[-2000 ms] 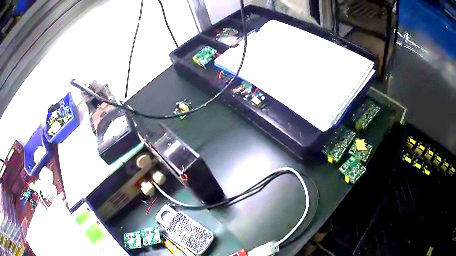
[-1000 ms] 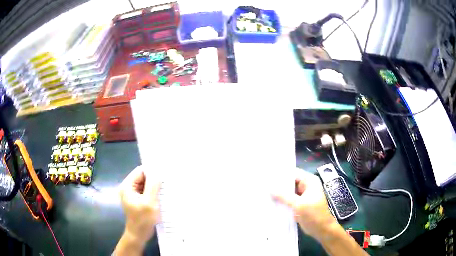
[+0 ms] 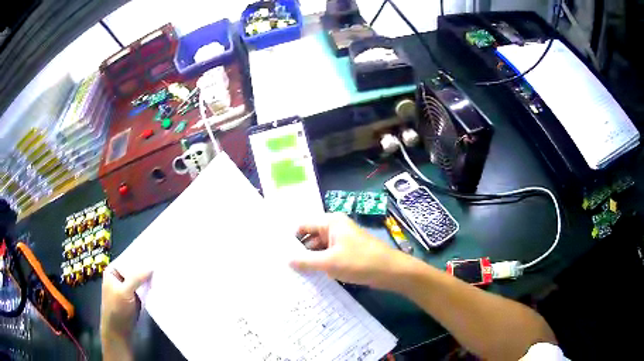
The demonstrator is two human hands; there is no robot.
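Large white printed sheets (image 3: 233, 261), with ruled lines and small writing near the lower right, are held tilted in front of me. My left hand (image 3: 123, 300) grips their left edge. My right hand (image 3: 346, 250) grips their right side, thumb on top. A smartphone (image 3: 286, 169) with green chat bubbles stands behind the sheets; its lower part is hidden. Two small green boards (image 3: 356, 202) lie right of the phone. A dark-faced handheld with a pale frame (image 3: 424, 210) lies beside them, next to a yellowish tool (image 3: 398, 234).
A dark red test box (image 3: 141, 180) and rows of boards (image 3: 87, 243) are at left, with an orange multimeter (image 3: 46, 285). A black fan (image 3: 452, 134), a red USB tester (image 3: 469, 271) with white cable, and a black tray (image 3: 558, 158) holding papers are at right.
The sheets were upright in both hands and now slant, showing the phone and boards behind. My right hand has moved left and up across the sheets. The view has shifted to the right.
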